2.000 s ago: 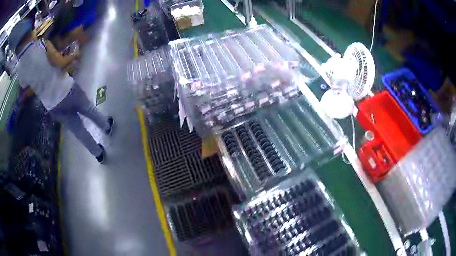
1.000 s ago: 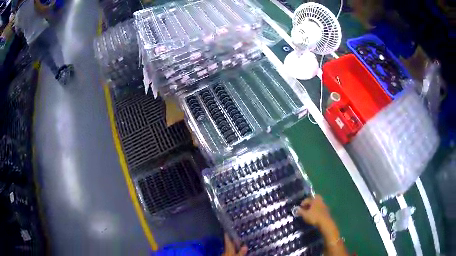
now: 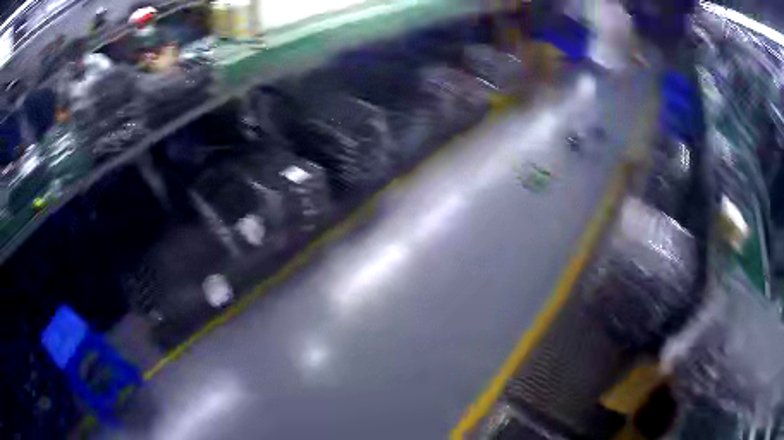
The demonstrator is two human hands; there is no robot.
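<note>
Neither of my hands is in the picture. The frame is blurred by motion. Nearest on the right is a stack of clear blister trays point(image 3: 658, 249) standing beside the aisle, with more clear trays point(image 3: 739, 344) at the right rim. A tan piece, cardboard or paper point(image 3: 632, 388), shows at the lower right by the trays. What the trays hold cannot be made out.
A grey aisle floor point(image 3: 413, 275) runs between yellow lines. On the left, dark stacks point(image 3: 301, 146) with white slips stand below a green-edged bench point(image 3: 344, 41). A blue stool point(image 3: 90, 361) is at the lower left. A blurred person point(image 3: 610, 34) is at the far end.
The view has swung left from the bench to the aisle. Both hands, seen at the loaded tray one second ago, are out of the picture, as are the fan and red bins.
</note>
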